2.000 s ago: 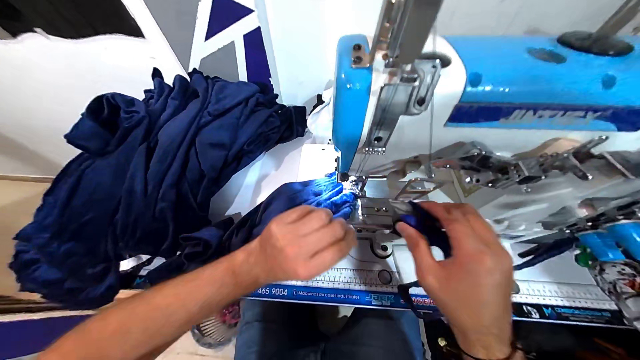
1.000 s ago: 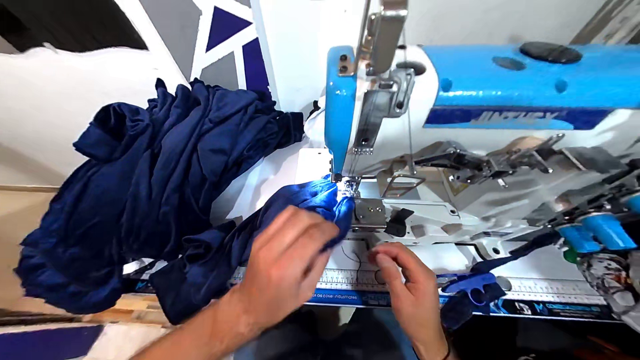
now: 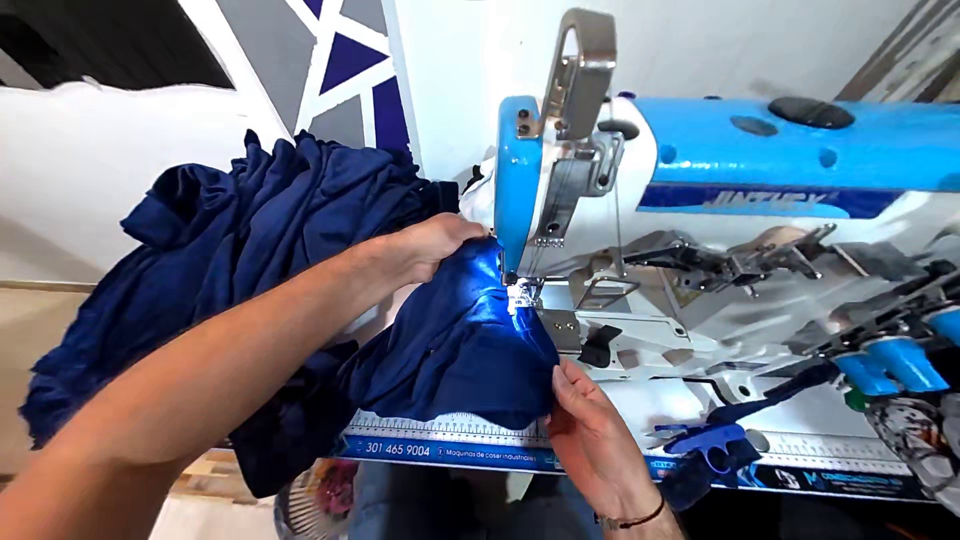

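Navy blue fabric (image 3: 465,345) lies under the presser foot (image 3: 523,296) of a blue and white industrial sewing machine (image 3: 517,180), lit by the machine's lamp. My left hand (image 3: 442,244) is at the fabric's far edge, left of the needle area; its fingertips are partly hidden. The near right edge of the same fabric is pinched between the thumb and fingers of my right hand (image 3: 589,427). A larger heap of navy fabric (image 3: 277,225) rests at the left, behind my left forearm.
Purple-handled scissors (image 3: 712,442) and dark fabric scraps (image 3: 682,476) lie on the right near the table's ruler edge (image 3: 817,450). Blue thread-holding parts (image 3: 892,364) stand at the far right. Below the table is a basket (image 3: 315,499).
My left hand has moved away from me to the fabric's far edge. My right hand, empty one second ago, has taken hold of the near edge. The scissors, in my right hand earlier, lie on the table.
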